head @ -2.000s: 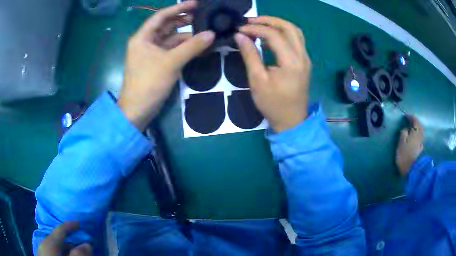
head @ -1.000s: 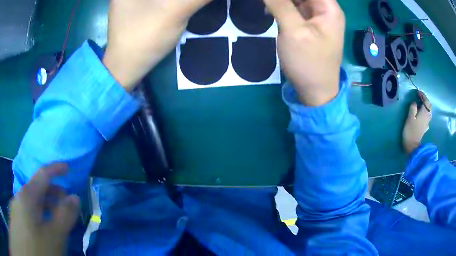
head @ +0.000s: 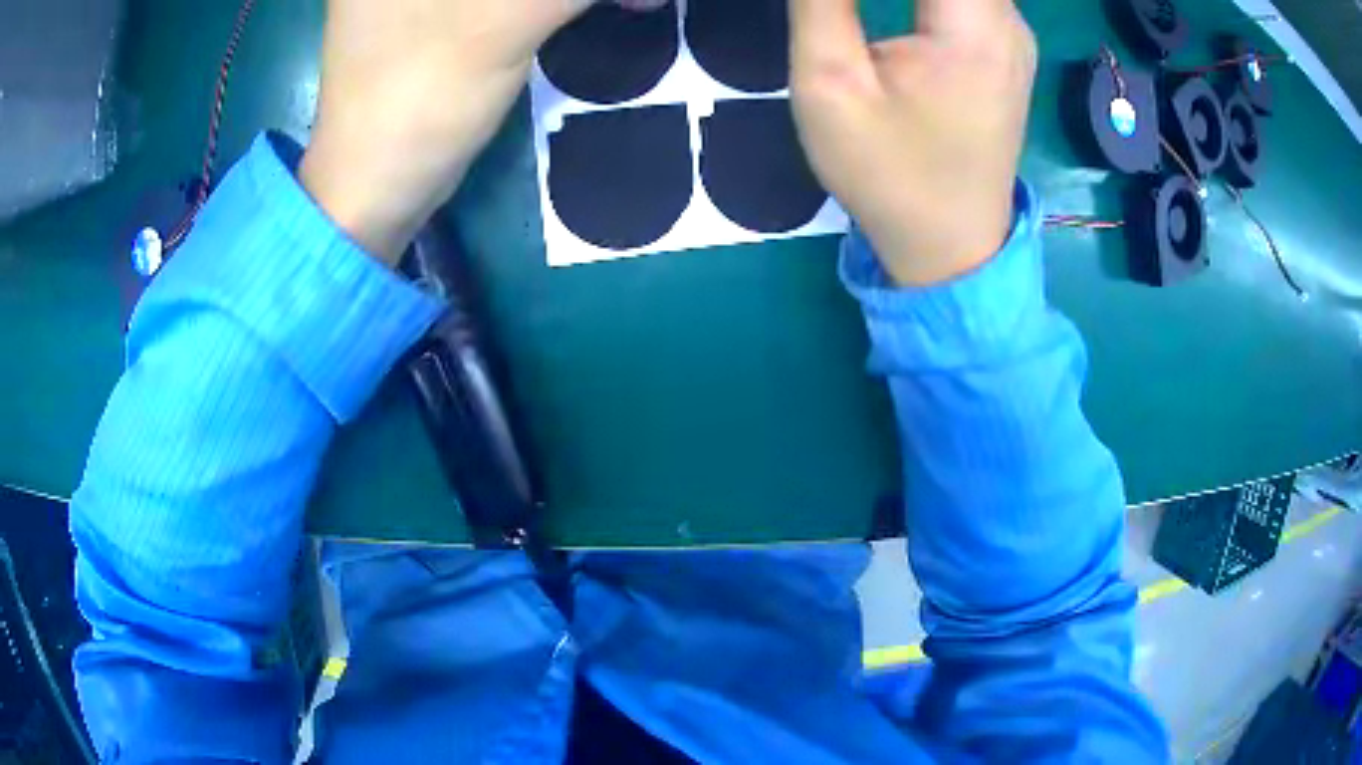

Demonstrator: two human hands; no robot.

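Observation:
A white backing sheet (head: 575, 251) with black D-shaped pads (head: 622, 175) in two columns lies on the green bench. My left hand (head: 426, 90) is above and left of the sheet, its fingers cut off by the top edge. My right hand (head: 919, 135) is at the sheet's right side and covers part of a pad; its fingertips are also cut off at the top. What either hand holds is out of the picture.
Several black blower fans (head: 1168, 229) with thin wires lie at the right. Another fan's silver-blue label (head: 147, 251) shows by my left sleeve. A black cylindrical tool (head: 475, 426) lies near the front edge. A grey translucent object (head: 57, 105) is at upper left. Dark crates (head: 1225, 535) stand below.
The view has shifted, so my hands and the sheet sit higher and the fan between my hands has left the picture. The other person's hands at the right and lower left are gone.

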